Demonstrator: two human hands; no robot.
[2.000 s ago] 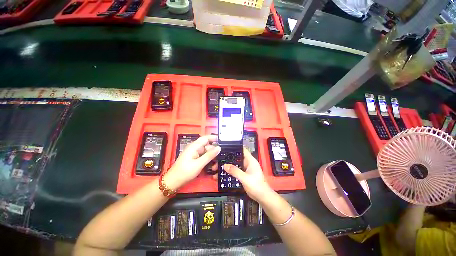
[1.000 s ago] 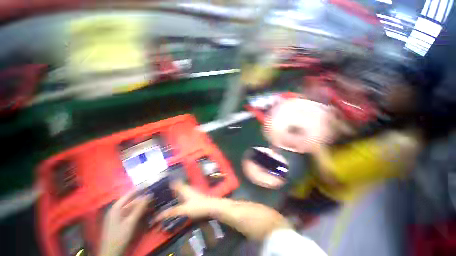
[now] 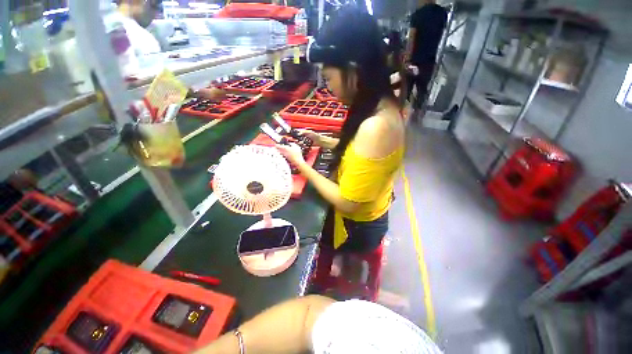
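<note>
The red tray point(image 3: 132, 290) shows at the lower left, cut off by the picture's edge. Closed black flip phones with gold marks sit in its pockets, one at the right end point(image 3: 181, 314) and another further left point(image 3: 91, 332). Several pockets hold no phone. My right forearm, with a thin bracelet, reaches in along the bottom edge, but my right hand is out of the picture. My left hand is out of view too. The open phone from earlier does not show.
A pink fan point(image 3: 253, 181) stands beyond the tray, a smartphone point(image 3: 266, 238) on its base. A red pen point(image 3: 196, 277) lies by the tray. A person in yellow point(image 3: 371, 162) holds open phones. Red trays stand on the floor point(image 3: 530, 180). A metal post holds a pen pouch point(image 3: 163, 144).
The view has swung to the right, towards the neighbouring worker and aisle. Both my hands and the lit open phone have left the picture. The tray is now at the lower left.
</note>
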